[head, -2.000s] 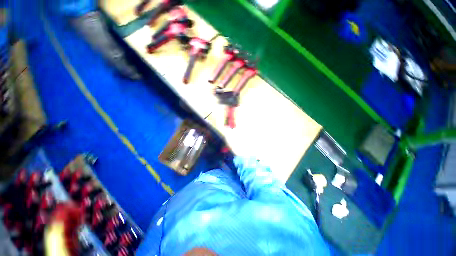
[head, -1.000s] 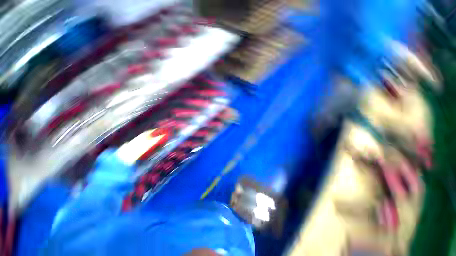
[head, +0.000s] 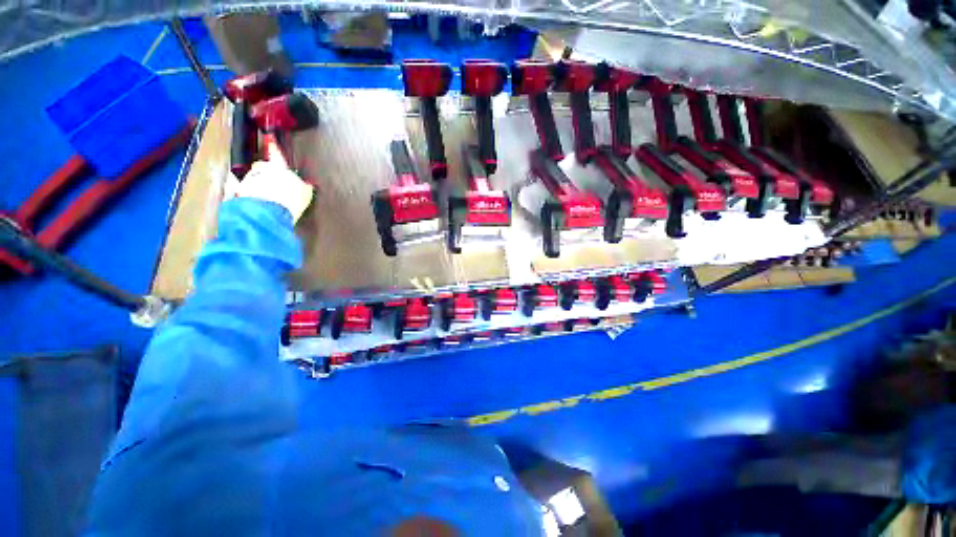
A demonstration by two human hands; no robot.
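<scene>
My left hand, in a pale glove, reaches onto the rack's upper shelf. It is closed around the red handle of a red-and-black tool unit at the shelf's left end. Another red-and-black tool lies right beside it. Several tool units with white lettering, such as this one, lie in two rows to the right on the same shelf. My right hand is not in view.
A lower shelf holds tight rows of red-and-black units. Wire shelving crosses above. A blue platform with red bars is at the left. A yellow line runs along the blue floor. An open carton is at the bottom.
The view has swung from the bench to the rack. My left hand has moved over the upper shelf and now shows on a tool handle at its left end.
</scene>
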